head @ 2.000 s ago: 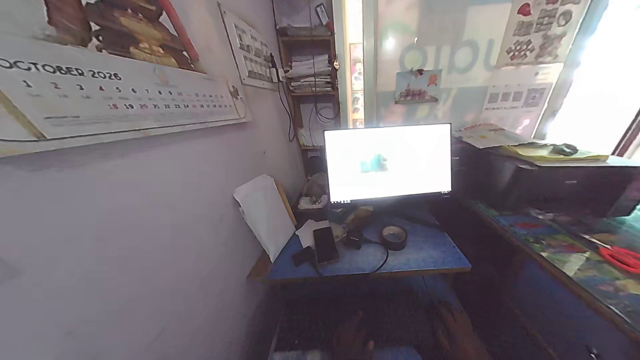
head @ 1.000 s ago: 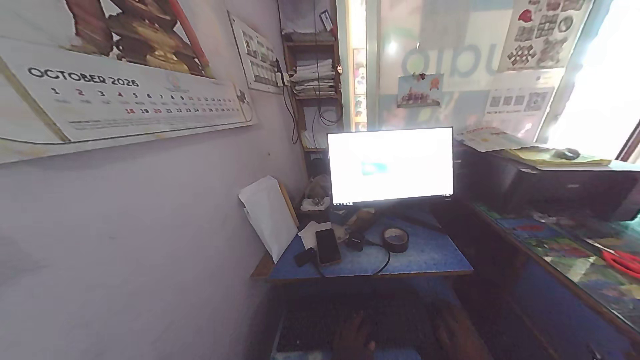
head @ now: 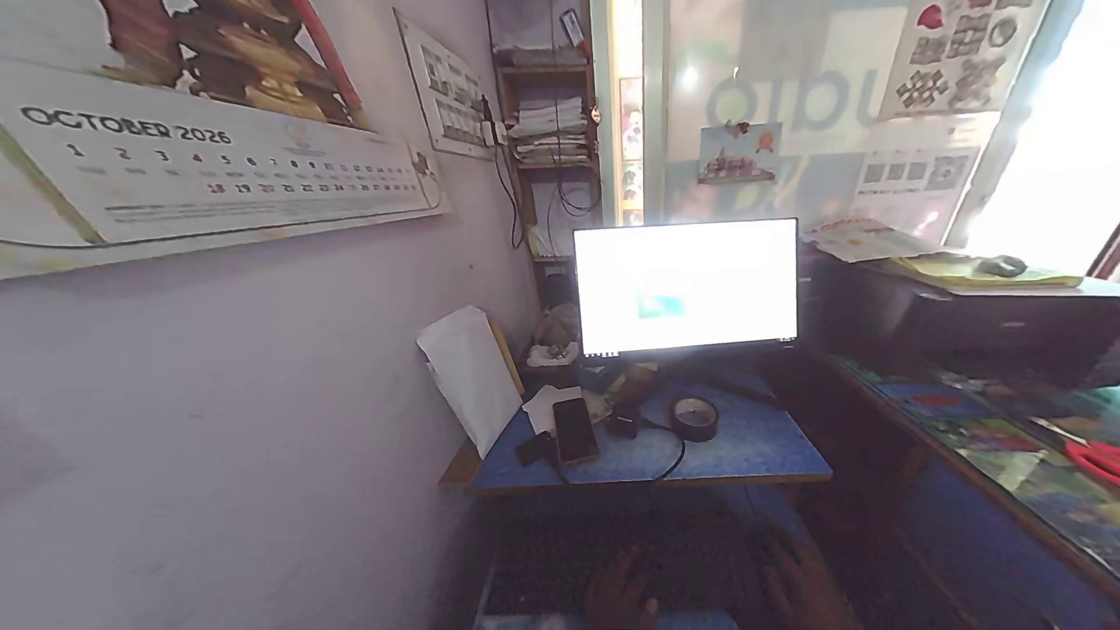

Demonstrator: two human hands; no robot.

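In deep shadow below the blue desktop, my left hand (head: pixel 619 591) rests on a dark keyboard (head: pixel 560 560), fingers spread and nothing held. My right hand (head: pixel 801 577) lies low at the keyboard's right end; whether something is under its palm is too dark to tell. A lit computer monitor (head: pixel 687 284) stands at the back of the blue desk (head: pixel 744 455). In front of it are a smartphone (head: pixel 575 430), a roll of dark tape (head: pixel 695 419), a black adapter (head: pixel 623 423) with a cable, and some papers (head: pixel 547 402).
White papers (head: pixel 472 376) lean on the wall at the left. On the right, a black printer (head: pixel 997 332) carries papers and a yellow folder (head: pixel 980 269). Red-handled scissors (head: pixel 1094 457) lie on the side counter (head: pixel 962 472). Shelves (head: pixel 551 162) with paper stacks stand behind; a calendar (head: pixel 219 184) hangs left.
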